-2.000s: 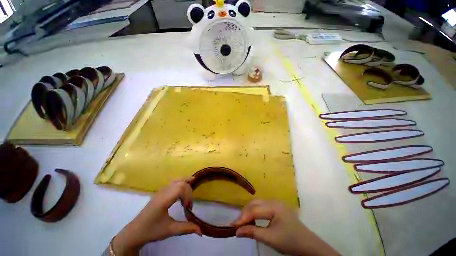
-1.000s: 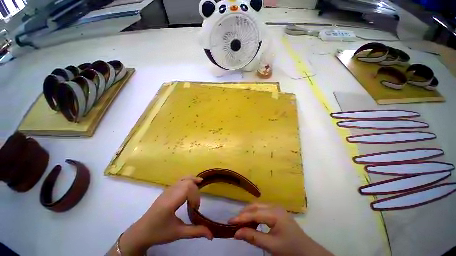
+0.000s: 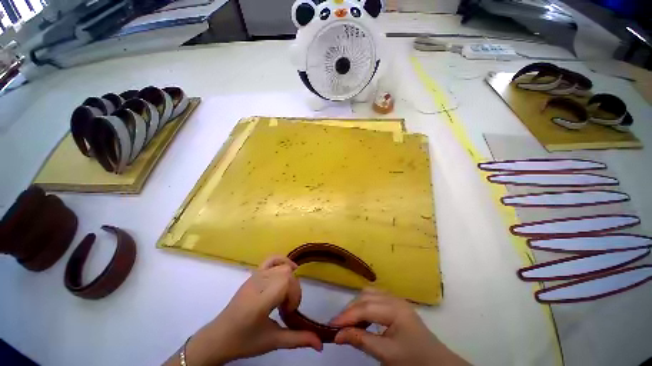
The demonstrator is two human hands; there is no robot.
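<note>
A dark brown C-shaped headband [image 3: 332, 254] is held at the near edge of the yellow work board [image 3: 307, 186]. Its upper arm lies over the board and its lower arm is nearer me, off the board. My left hand [image 3: 261, 307] grips the band's curved left side, with the thumb along the lower arm. My right hand [image 3: 389, 329] pinches the lower arm near its end, fingers above and thumb below. The fingers hide parts of the band's left curve and lower end.
A loose brown headband [image 3: 104, 275] and a brown stack [image 3: 39, 229] lie left. Part-covered headbands [image 3: 125, 132] stand on a left board [image 3: 89, 179]; others are on a right board [image 3: 565, 136]. White pointed panels [image 3: 565, 199] lie right. A panda fan [image 3: 339, 61] stands behind.
The view has shifted, so the board and fan appear farther right. My left hand has moved along the band's left curve, with its fingers now bent closer over it. Both hands still hold the headband.
</note>
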